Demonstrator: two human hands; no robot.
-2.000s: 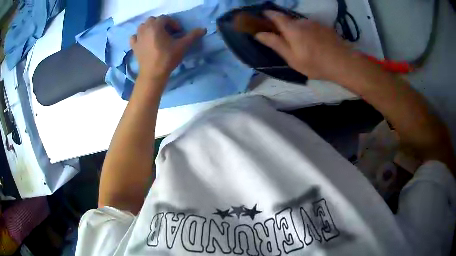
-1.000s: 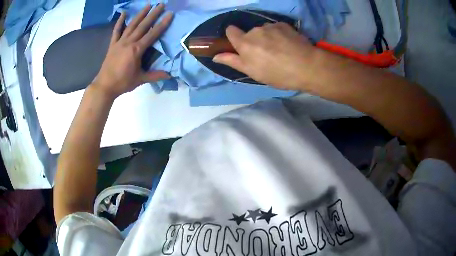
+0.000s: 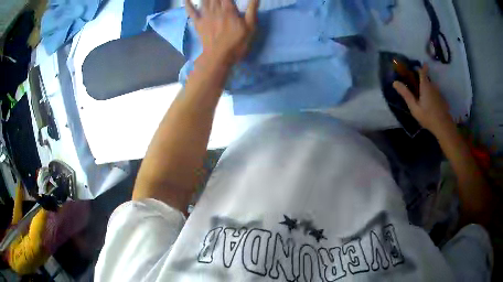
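A light-blue garment piece lies on the white-covered table, flat on top with bunched folds along its lower side. My left hand lies over its upper left part with fingers spread; the fingertips reach the picture's top edge. My right hand grips the brown handle of the dark pointed iron at the table's front right edge, right of the garment and apart from it. A dark grey pressing form lies flat, its rounded end showing left of the garment.
Black shears lie above the iron at the right. Dark-blue cloth and a light-blue pile are at the upper left. A person in yellow sleeves is at the lower left, beside a neighbouring table.
The iron in my right hand has moved off the garment to the right table edge. My left hand has moved right and up, from beside the form onto the garment.
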